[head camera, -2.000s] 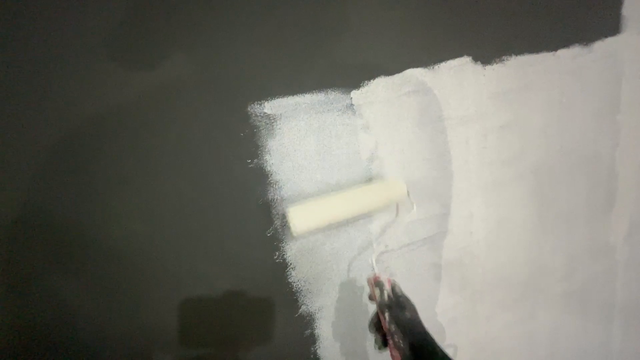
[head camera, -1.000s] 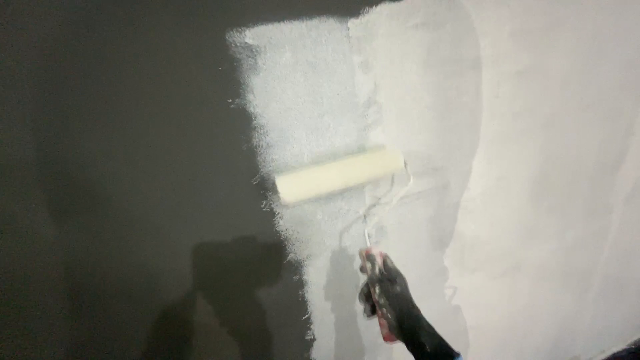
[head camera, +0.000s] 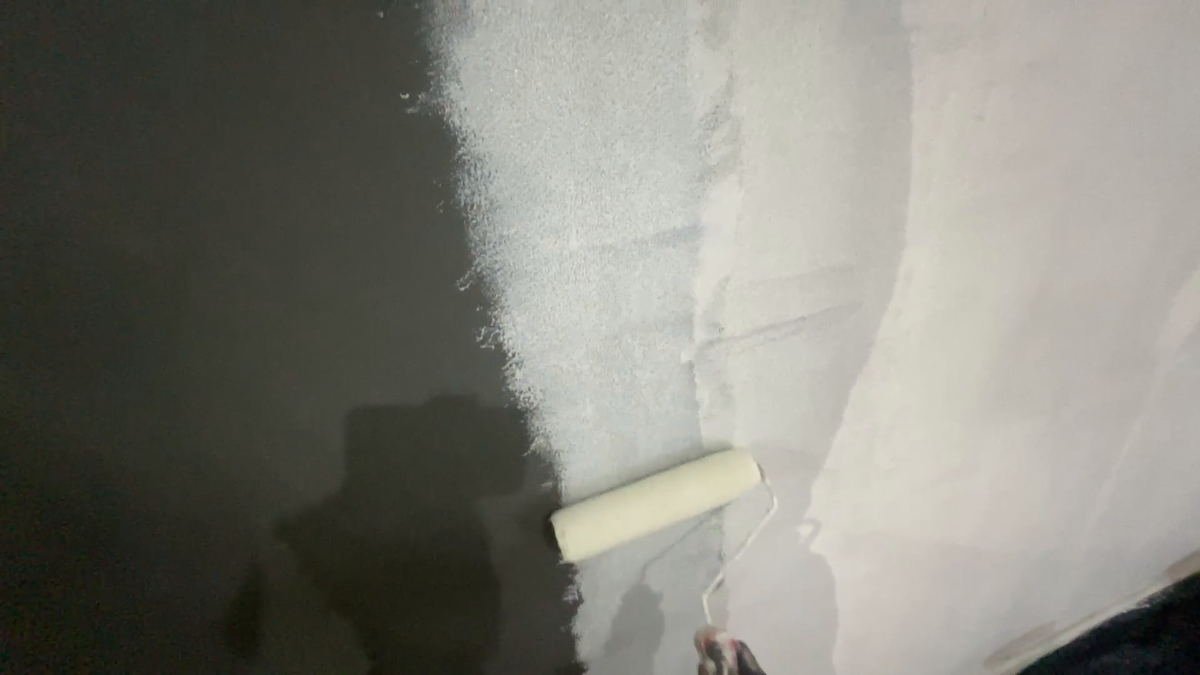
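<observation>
A paint roller (head camera: 656, 503) with a pale cream sleeve and a bent wire frame lies against the wall, across the ragged edge between dark grey and light paint. Its handle is in my right hand (head camera: 727, 654), dark and paint-smeared, which shows only in part at the bottom edge. The light painted strip (head camera: 600, 234) runs above and below the roller, beside the dark wall (head camera: 216, 234). My left hand is out of view.
A paler coated stretch of wall (head camera: 1041, 309) spreads over the right side. Shadows fall on the dark part at lower left. A dark area (head camera: 1125, 637) borders the wall at the bottom right corner.
The roller has moved down the wall along the paint edge, with my right hand still on its handle. The view has tilted downward.
</observation>
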